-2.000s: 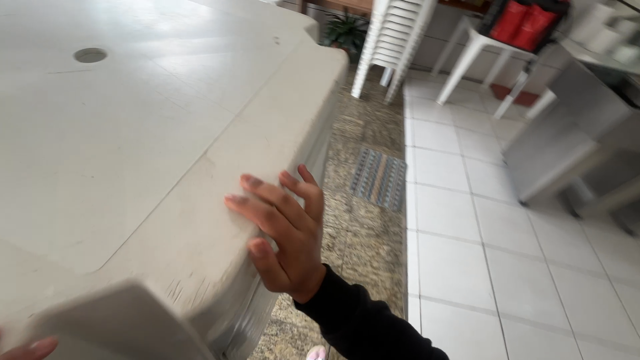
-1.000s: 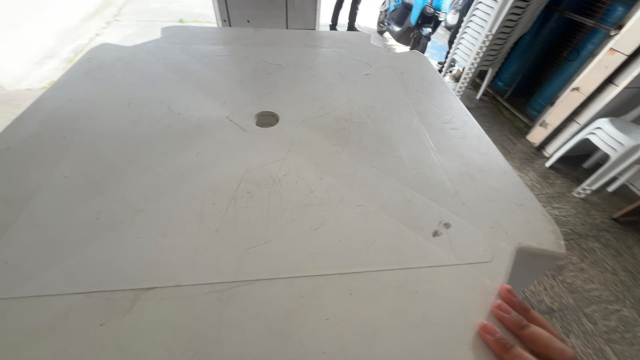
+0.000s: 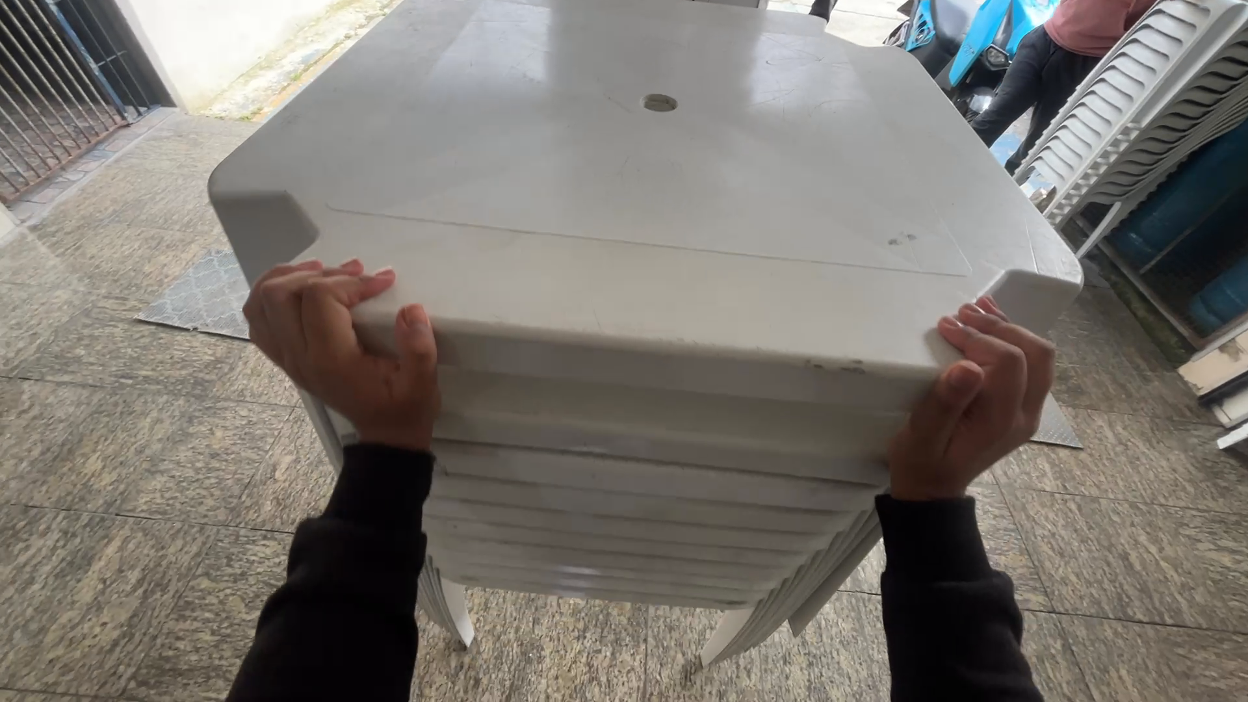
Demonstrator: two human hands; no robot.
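Note:
A stack of white plastic tables (image 3: 624, 185) stands in front of me, the top one with a round hole at its middle and notched corners. My left hand (image 3: 346, 341) grips the near left corner of the top table, fingers over the edge by the notch. At the near right corner my right hand (image 3: 980, 390) holds the same table, its fingertips on the rim beside the other notch. Below them show the stacked edges (image 3: 643, 526) of several more tables, with their legs down on the floor.
Stacked white plastic chairs (image 3: 1131, 107) stand at the right, near blue cylinders (image 3: 1180, 214). A person (image 3: 1043, 68) and a blue motorcycle (image 3: 960, 39) are behind the tables at the right. A barred metal gate (image 3: 58, 97) is at the far left. Grey mats lie on the stone-tile floor.
The view has swung round to face the stack squarely. Both hands are now on the near corners; one second ago only one hand showed, at the right corner. A person has come into view.

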